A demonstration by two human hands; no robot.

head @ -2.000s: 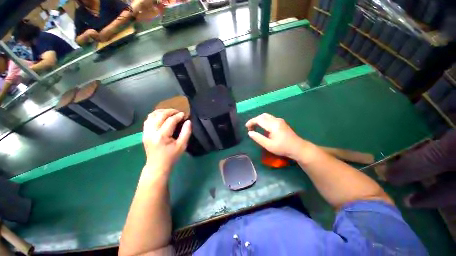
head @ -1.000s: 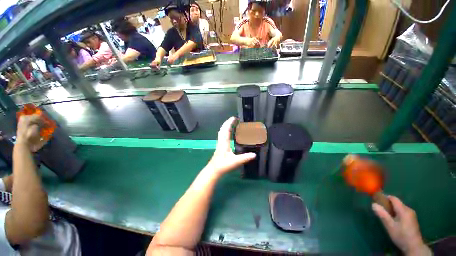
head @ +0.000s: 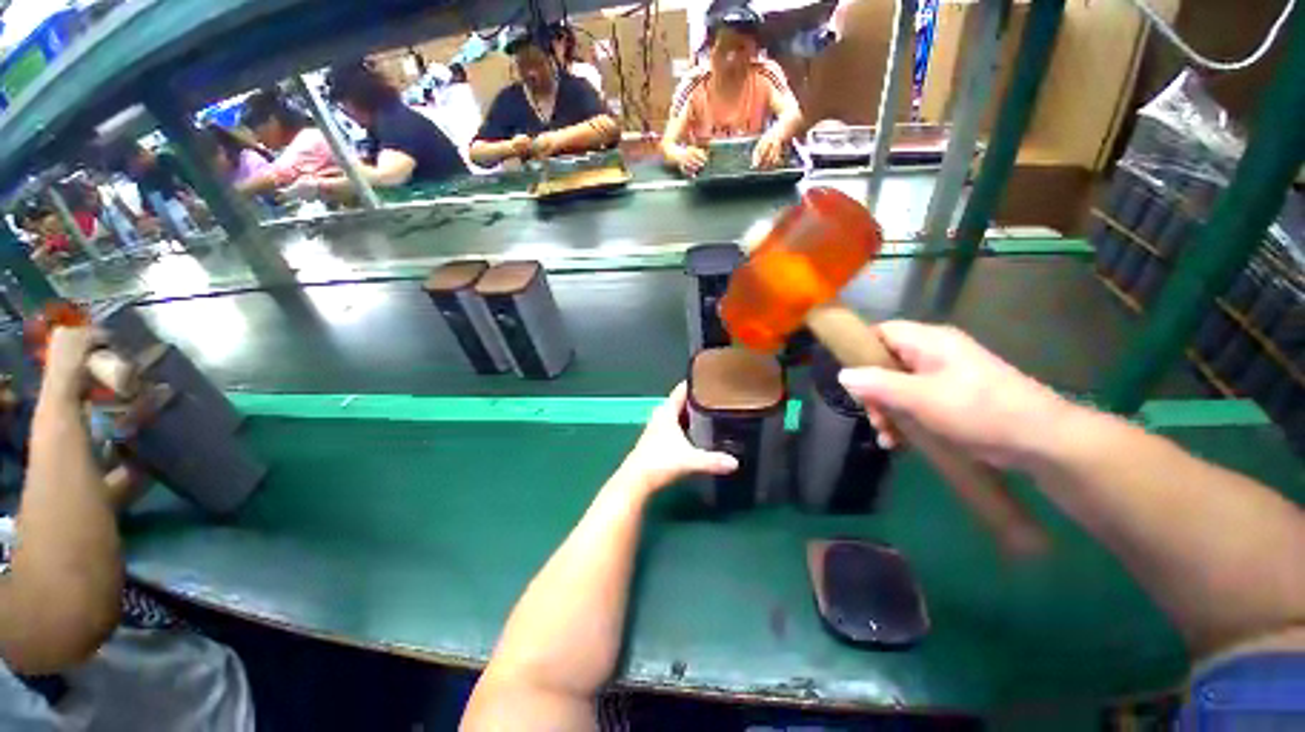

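My left hand point(head: 684, 446) is closed around the left side of a dark speaker cabinet point(head: 740, 455) with a brown wood-grain end cap point(head: 737, 378) on top. My right hand point(head: 937, 389) grips the pale wooden handle of a mallet point(head: 804, 268). Its orange-red head is raised above the cabinets, apart from the brown cap. A second cabinet point(head: 844, 455) stands to the right; its top is mostly hidden by the mallet and my hand. A loose end cap point(head: 869, 591) lies dark side up on the green bench in front of them.
Two brown-topped speakers point(head: 501, 318) stand on the dark belt point(head: 358, 336) at left. A black-topped cabinet point(head: 711, 298) stands behind the mallet. A neighbour's arm point(head: 60, 486) with another orange mallet is at far left. Workers sit across the line. A green post point(head: 1216, 258) rises at right.
My right hand has raised the mallet and brought it left, over the cabinets. My left hand now wraps the capped cabinet's side instead of being spread beside it.
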